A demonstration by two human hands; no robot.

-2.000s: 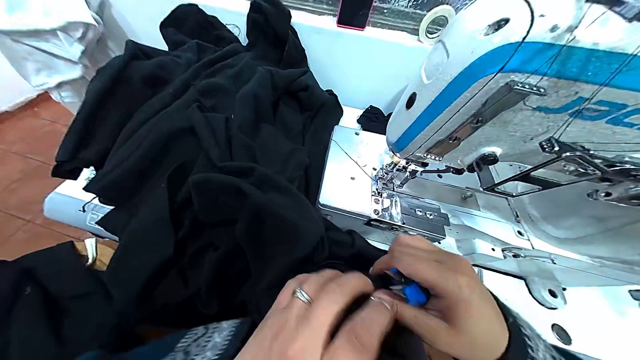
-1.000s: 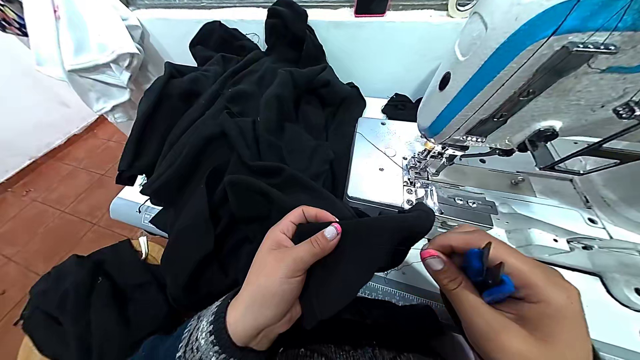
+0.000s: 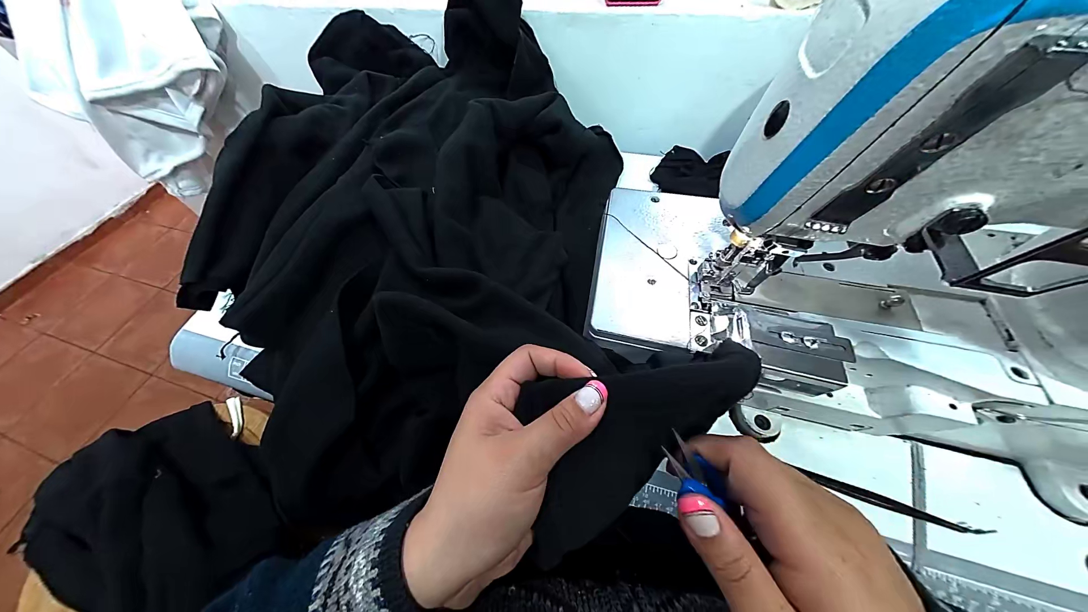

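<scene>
Black fabric [image 3: 476,280] lies heaped over the sewing machine's left side, with one edge stretched toward the presser foot. My left hand [image 3: 501,467] pinches that edge between thumb and forefinger. Low on the right, my right hand [image 3: 782,527] grips small blue-handled thread snips [image 3: 699,486]; their two blades are apart, pointing up and left at the cloth's lower edge. The industrial sewing machine [image 3: 867,153] stands on the right, its needle and presser foot area [image 3: 722,276] just beyond the cloth's rolled end. My right fingers are partly hidden behind the snips.
A black tool like tweezers [image 3: 892,503] lies right of my right hand. Another black cloth bundle [image 3: 153,501] rests on a round wooden seat at lower left. White cloth [image 3: 136,76] hangs at upper left. A small black scrap [image 3: 688,172] sits behind the machine's metal plate.
The snips, held within my right hand one second ago, now point forward with blades showing at the cloth's edge. My left hand, earlier near the right one, has moved left and still pinches the fabric.
</scene>
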